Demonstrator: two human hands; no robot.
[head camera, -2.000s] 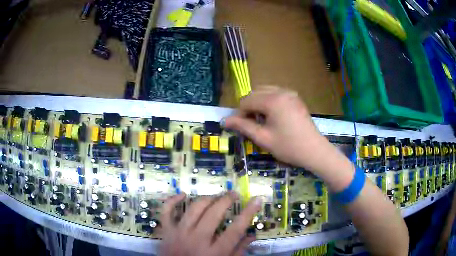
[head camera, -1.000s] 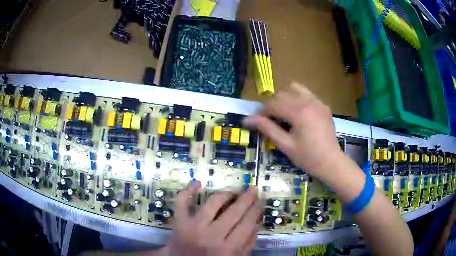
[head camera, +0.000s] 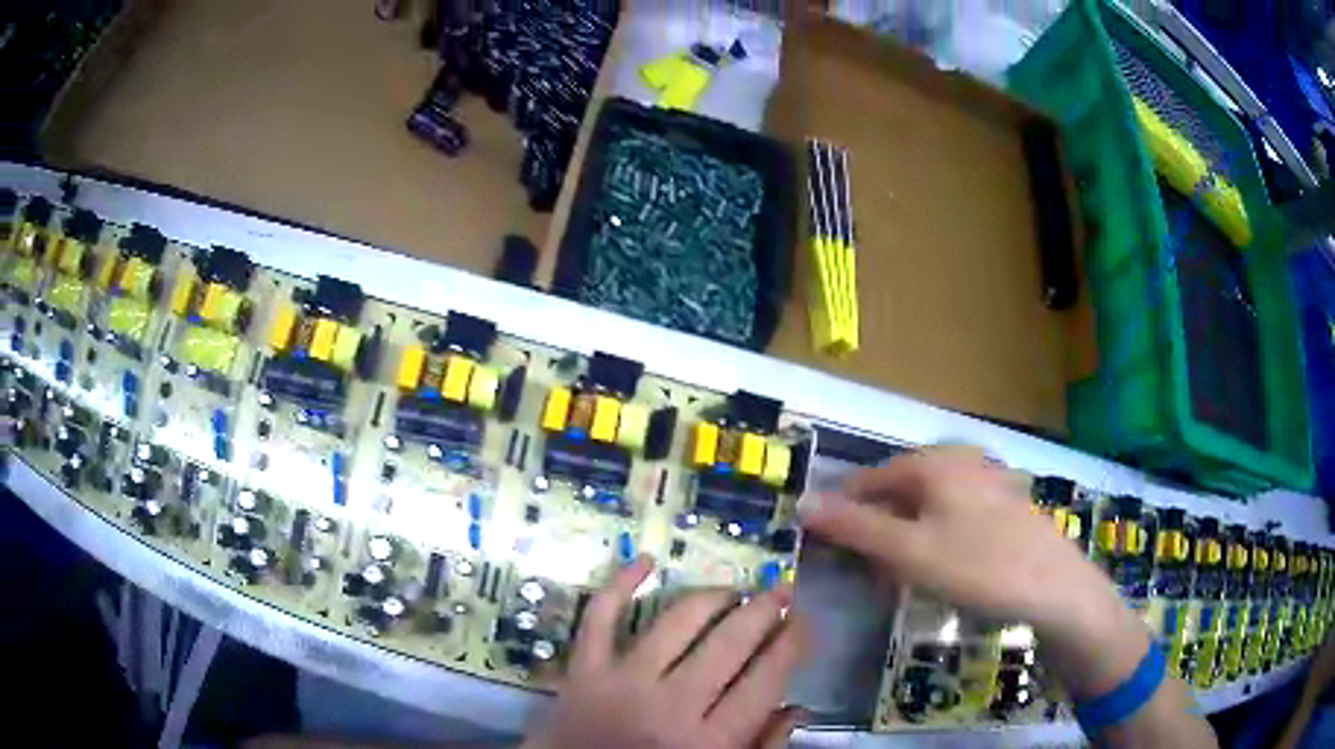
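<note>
A row of cream circuit boards (head camera: 425, 512) with yellow coils, black parts and round silver-topped capacitors lies along the rail. My left hand (head camera: 681, 659) lies palm down with fingers spread over the near part of the board left of a gap. My right hand (head camera: 959, 542) is above the gap, its thumb and forefinger together at that board's right edge. A thin pale upright line shows there; whether the fingers grip a strip is hidden. Several yellow-ended strips (head camera: 833, 278) lie fanned on brown cardboard beyond the rail.
Bare grey rail (head camera: 846, 644) shows in the gap. More boards (head camera: 1201, 585) stand close together at right. Beyond the rail are a black tray (head camera: 780, 242) of green pieces, a pile of black capacitors (head camera: 505, 88) in a cardboard box (head camera: 278, 117), and a green crate (head camera: 1127, 373) holding yellow strips.
The boards under and right of my right hand have slid right, closing the former gap and opening one beside my fingers. My right hand has moved right. The view has shifted and tilted.
</note>
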